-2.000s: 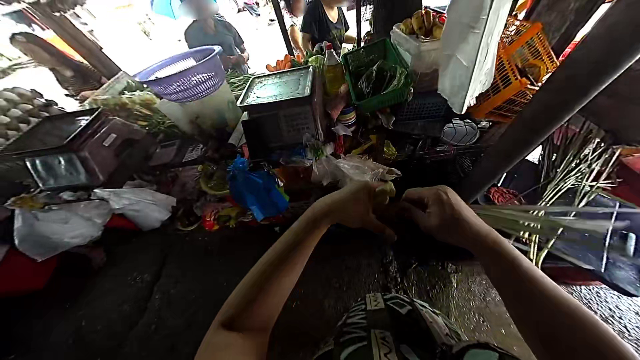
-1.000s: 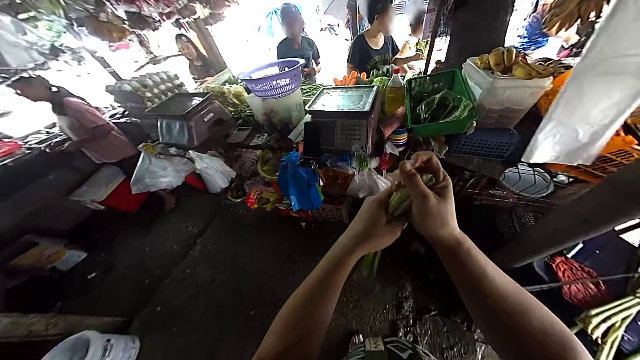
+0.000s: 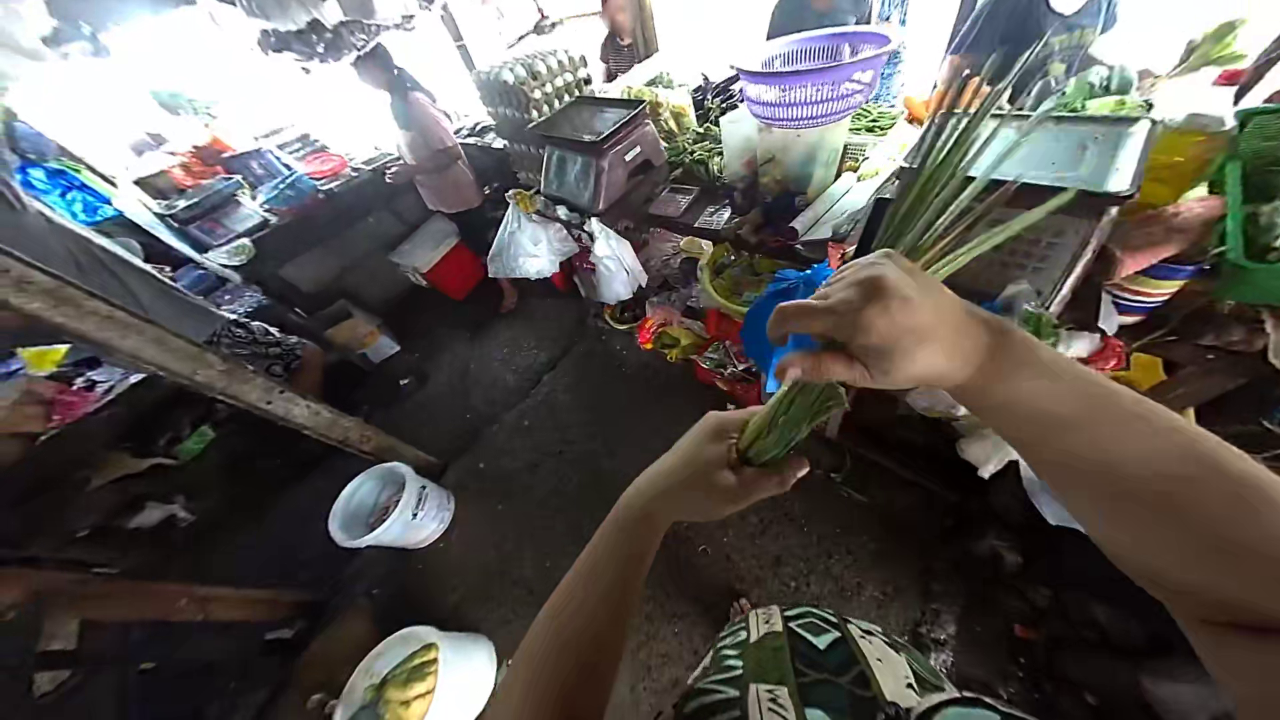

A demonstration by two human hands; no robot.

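My left hand (image 3: 715, 470) is closed round the lower end of a bundle of long green leaves or stalks (image 3: 795, 420). Just above and to the right, my right hand (image 3: 880, 325) is bent at the wrist with its fingers curled. Long thin leaf tips (image 3: 960, 190) rise behind the right hand toward the upper right; the hand covers the middle of the bundle. Whether its fingers grip the leaves cannot be told. A blue plastic bag (image 3: 775, 305) hangs behind the hands.
A purple basket (image 3: 815, 75), weighing scales (image 3: 600, 150) and a metal tray (image 3: 1070, 150) stand on the stall ahead. White bags (image 3: 530, 240) hang at its left. White buckets (image 3: 400, 510) stand on the floor below a slanting wooden beam (image 3: 200, 360). A person (image 3: 435, 150) stands farther back.
The view has swung left. My hands were close together around the green bundle; now the right hand is above the left, and long leaf tips show behind it.
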